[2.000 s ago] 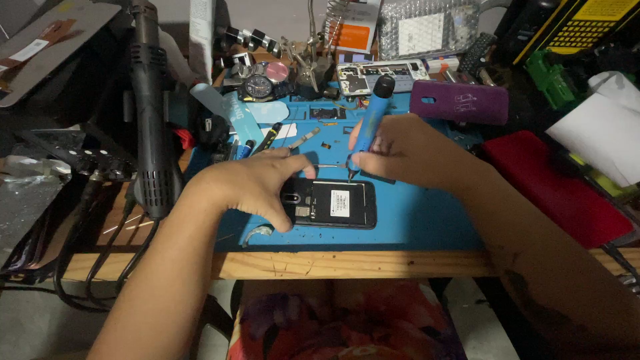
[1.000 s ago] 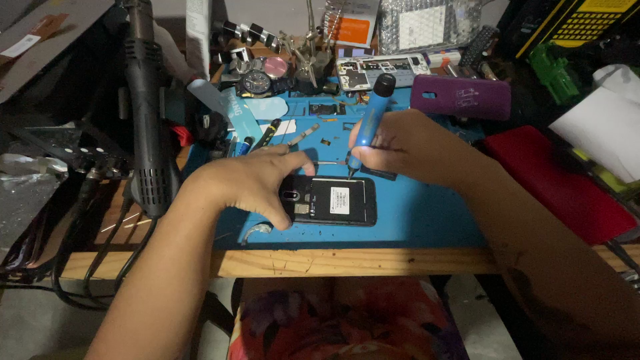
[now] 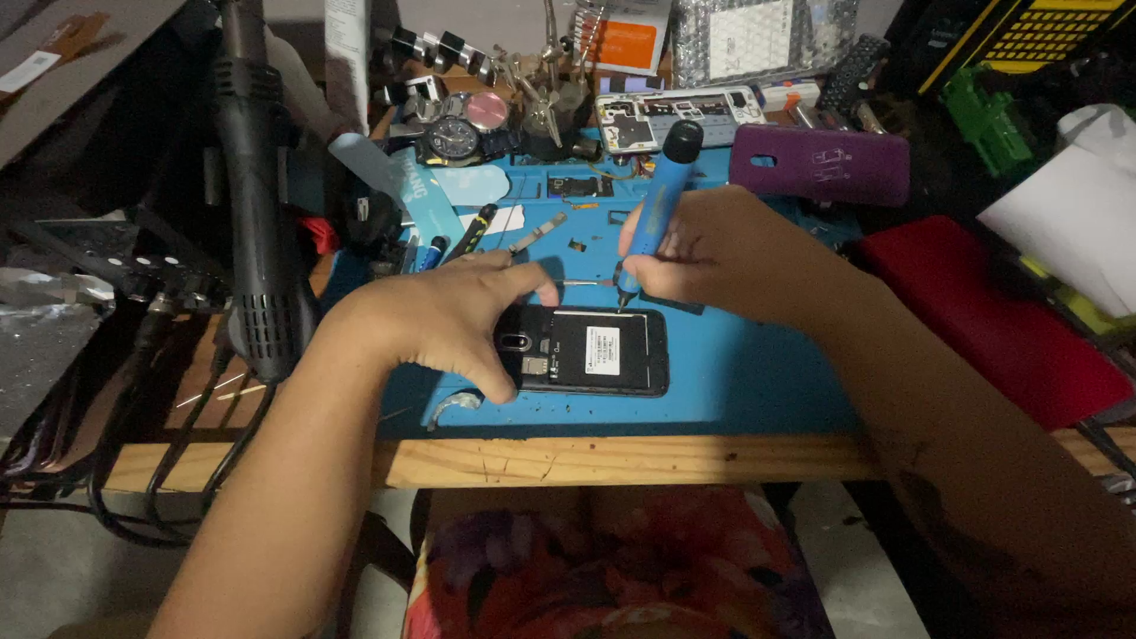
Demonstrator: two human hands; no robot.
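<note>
A black smartphone with its back cover off lies on the blue repair mat, a white label in its battery bay. My left hand grips its camera end, thumb on the near edge and a finger at the far edge. In my right hand is a blue pen-shaped electric screwdriver, held upright and slightly tilted, its tip at the phone's far edge. Just beyond the phone, partly hidden by my right hand, lies a dark flat piece. A thin tool lies between my hands.
A hot-air gun stands at the left, with cables below it. Behind the mat are wristwatches, an opened phone and clamp arms. A purple phone cover and a red pad are at the right. A wooden edge runs along the front.
The screwdriver's top has tilted slightly to the right since the earliest frame. My left hand stays on the phone, which has not plainly moved.
</note>
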